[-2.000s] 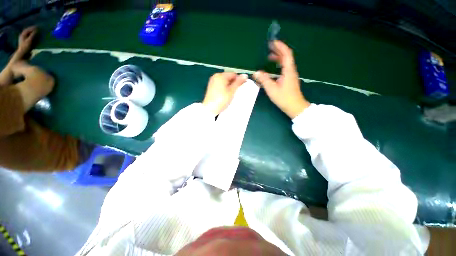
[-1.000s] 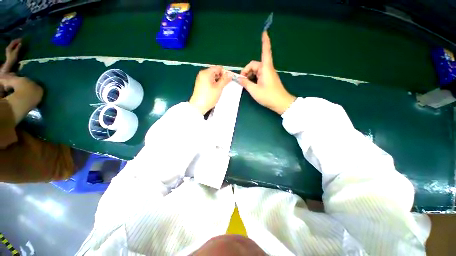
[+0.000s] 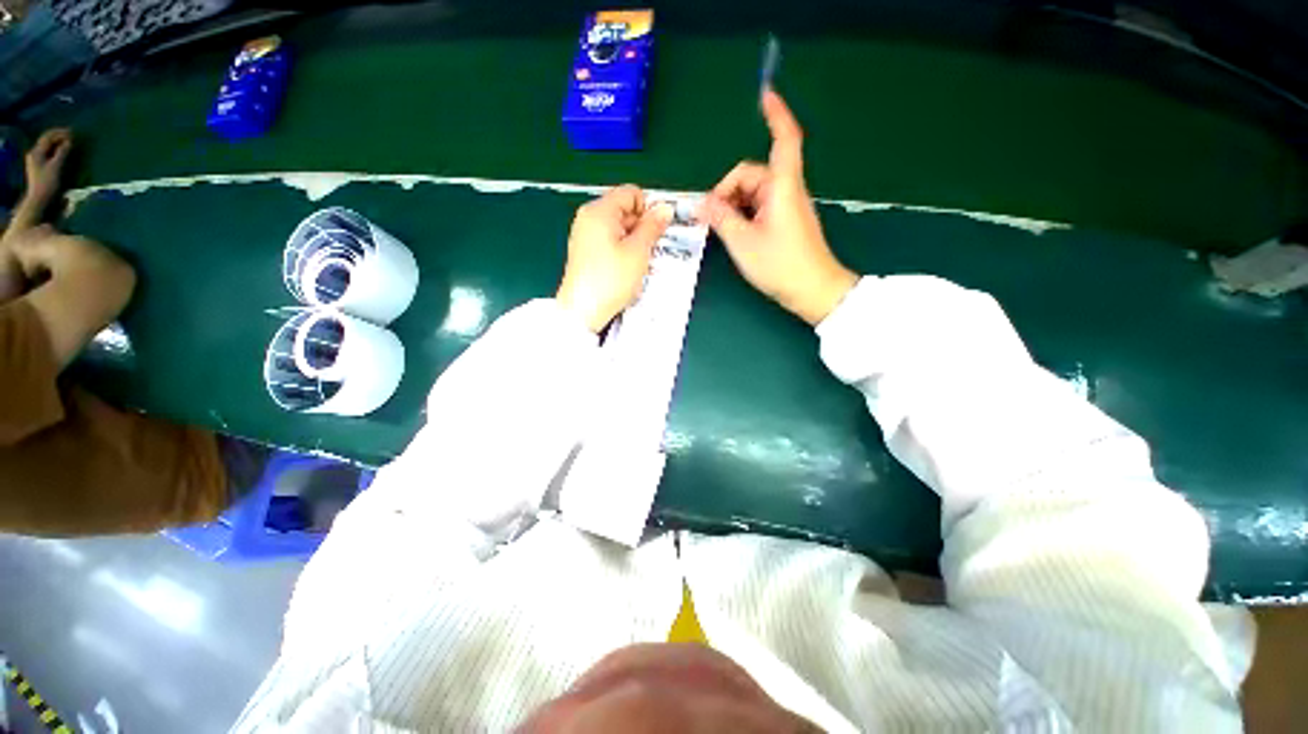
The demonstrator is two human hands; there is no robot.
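Observation:
A white barcode label strip [image 3: 646,387] runs from my hands down to my lap, with dark print near its top end. My left hand [image 3: 610,254] holds the strip's upper end between thumb and fingers. My right hand [image 3: 782,237] pinches the strip's top right corner with thumb and a finger. Its raised index finger carries a small greyish single label [image 3: 772,63] at the tip. Two spare label rolls, an upper one [image 3: 376,273] and a lower one [image 3: 367,370], lie on the worktop at left.
A blue product box [image 3: 608,86] stands on the green conveyor belt [image 3: 947,129], with another blue box [image 3: 250,89] farther left. A neighbouring worker's arm [image 3: 79,287] is at left, above a blue stool [image 3: 273,513]. A pale scrap [image 3: 1265,268] lies at the right.
The blue boxes at left and centre appear farther right, and the right-hand box is out of view. Print now shows at the strip's top. The label stays on my right index finger.

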